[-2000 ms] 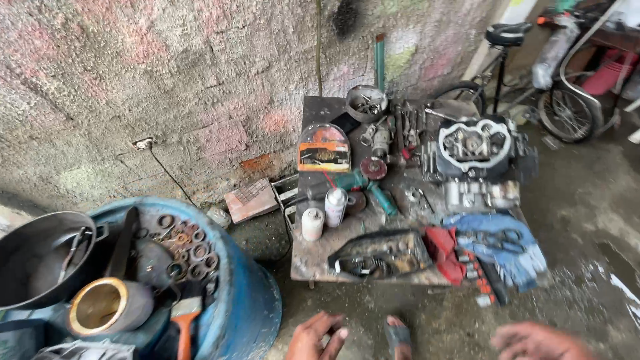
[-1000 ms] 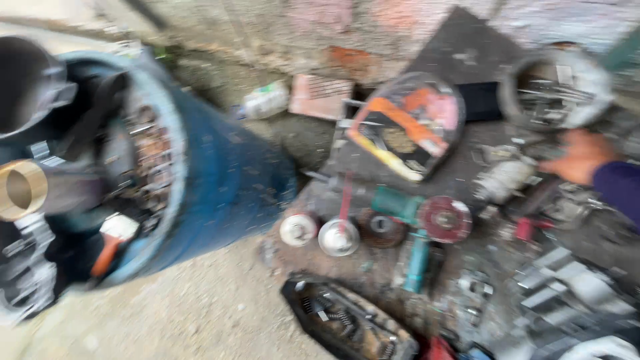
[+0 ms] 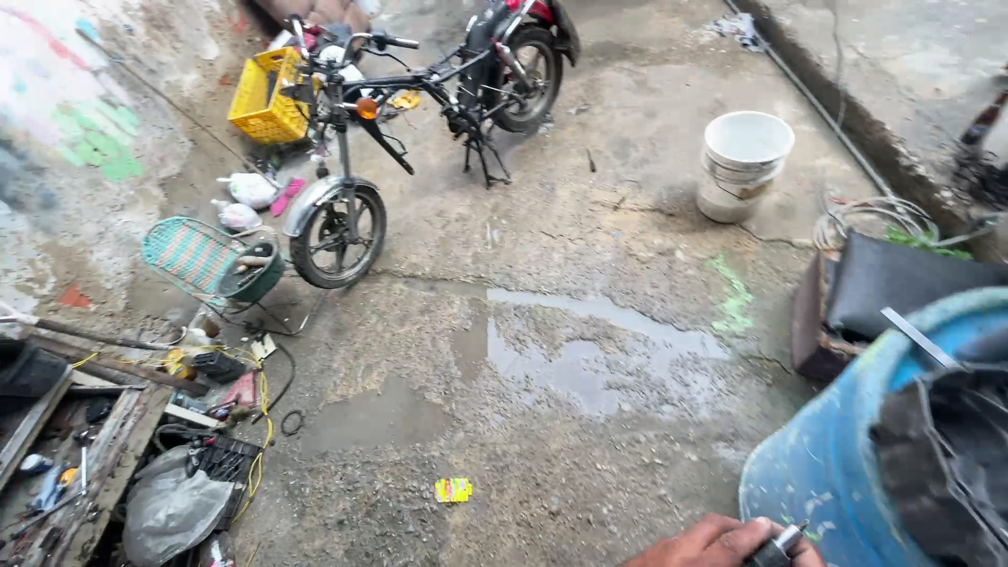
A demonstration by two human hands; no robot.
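At the bottom edge, right of centre, part of my right hand (image 3: pixel 701 545) shows with its fingers closed around a small metal tool (image 3: pixel 781 543). The tool has a dark body, a bright metal collar and a thin tip that sticks up. Its lower part is hidden by the fingers and the frame edge, so its exact kind cannot be told. The hand is just left of the wall of a blue plastic barrel (image 3: pixel 815 465). A dark cloth or bag (image 3: pixel 937 449) lies over the barrel's top. My left hand is out of view.
A stripped motorcycle (image 3: pixel 339 157) stands beyond a shallow puddle (image 3: pixel 583 362). Behind the barrel is a black padded seat (image 3: pixel 906 276); farther back stands a white bucket (image 3: pixel 744 165). A woven chair (image 3: pixel 193 256), yellow crate (image 3: pixel 264 98), yellow cord (image 3: pixel 264 402) and wooden frame (image 3: pixel 110 465) line the left.
The view has swung from the workbench to the yard floor. A second ago my right hand reached over the parts on the bench; now it holds a small metal tool near a blue barrel.
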